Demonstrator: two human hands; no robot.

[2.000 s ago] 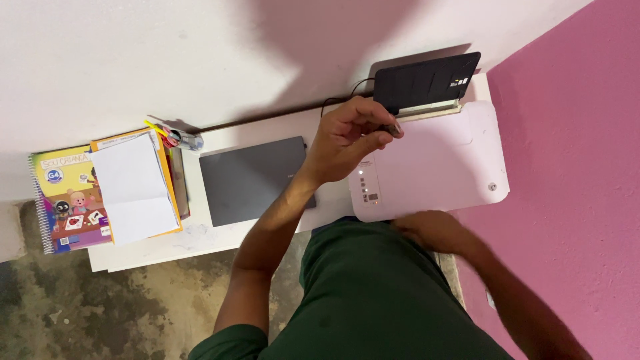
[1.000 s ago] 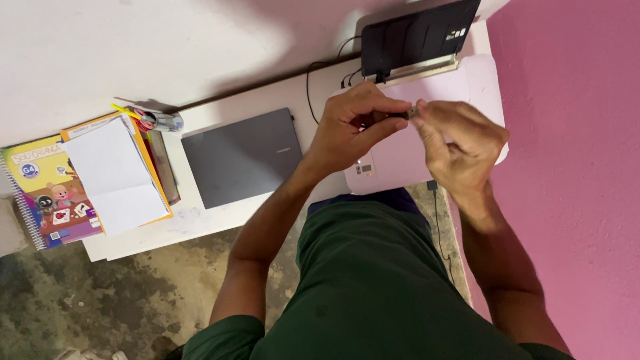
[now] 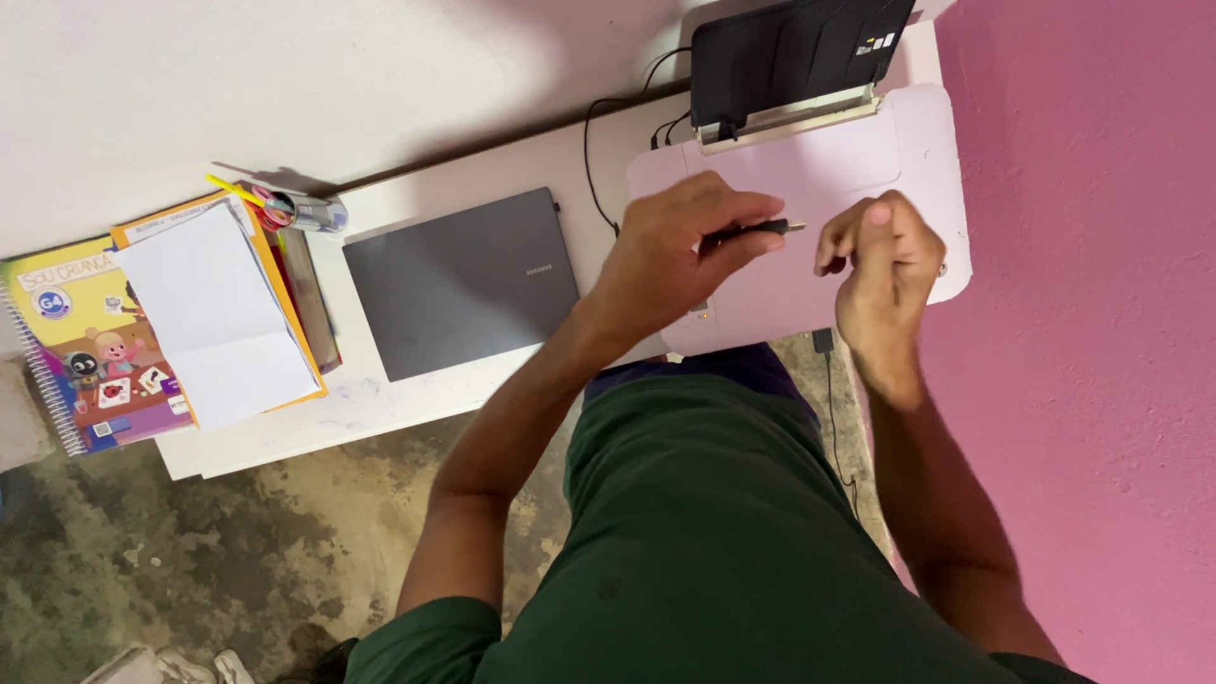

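Note:
My left hand point(image 3: 679, 252) holds a small black connector with a metal tip point(image 3: 779, 227) between thumb and fingers, pointing right, above a white printer point(image 3: 807, 180). To its right, my right hand point(image 3: 883, 275) is raised with curled fingers, apart from the tip; whether it holds something small cannot be told. The printer's black rear paper support point(image 3: 798, 57) stands upright. Left of the printer lies a closed grey laptop point(image 3: 465, 285) on the white table point(image 3: 361, 404).
A folded white paper point(image 3: 218, 313) lies on books and a spiral-bound book point(image 3: 85, 332) at the left. Beside them, a clear holder point(image 3: 318, 214) contains pens. Black cables point(image 3: 591, 152) run behind the printer. A black plug on a cable point(image 3: 824, 340) hangs at its front edge. A pink wall stands right.
Two seconds ago my right hand was low by the printer's front edge; one second ago it met my left hand at the small object. Now the hands are apart, with the metal tip exposed.

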